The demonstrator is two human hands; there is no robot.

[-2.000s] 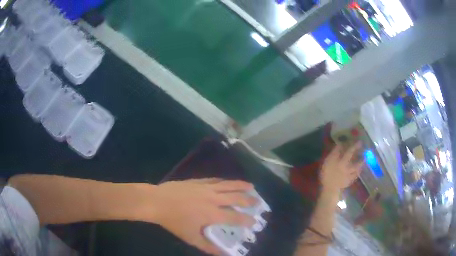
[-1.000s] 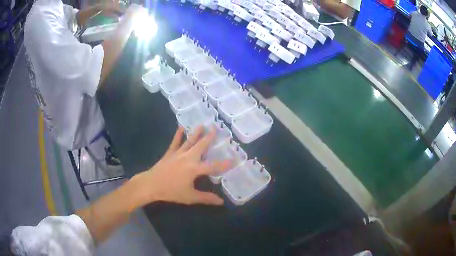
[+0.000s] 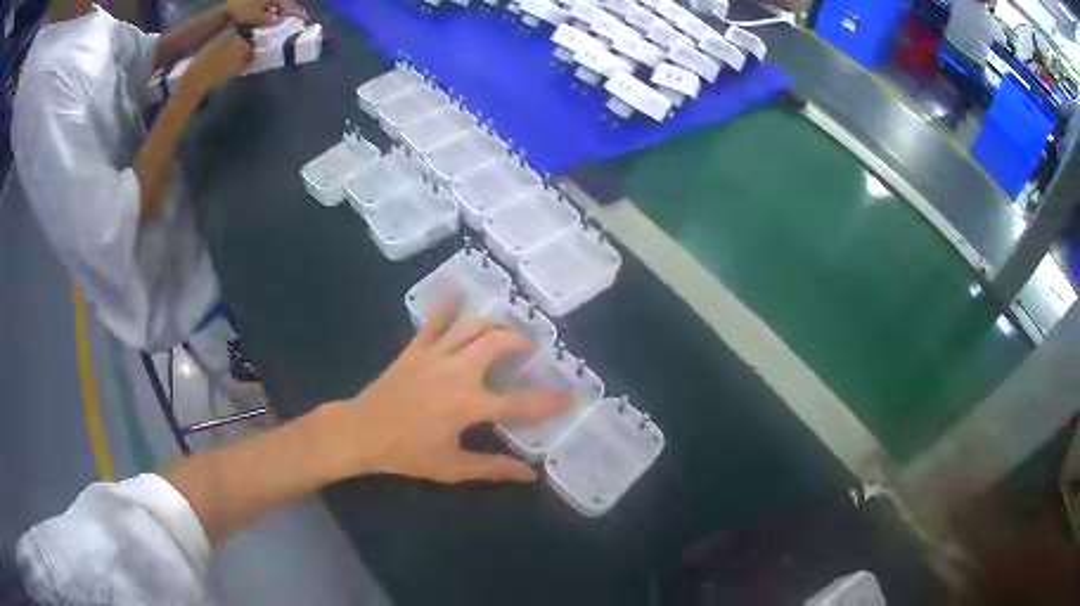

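Observation:
My left hand (image 3: 438,403) reaches in from the lower left with its fingers spread over a short row of white adapters. The fingertips are blurred and lie over the middle ones; the thumb is beside their near left edge. The nearest adapter (image 3: 604,459) lies just beyond the hand, and another (image 3: 460,288) shows behind the fingers. The adapters lie backs up, pins showing. A gap separates this row from a farther group (image 3: 409,221) and a longer row (image 3: 569,270) beside it. My right hand is out of the picture.
A person in white (image 3: 95,178) works at the dark green mat's (image 3: 320,355) far left edge, hands on white pieces. More adapters (image 3: 640,92) stand on blue sheeting (image 3: 711,104). A pale rail (image 3: 734,331) borders the mat. A white piece (image 3: 850,590) is cut off at bottom right.
From the test pad, my left hand has moved to the adapter rows and the view has swung left. The near adapters have slid from the farther group, opening a gap. My right hand has left view.

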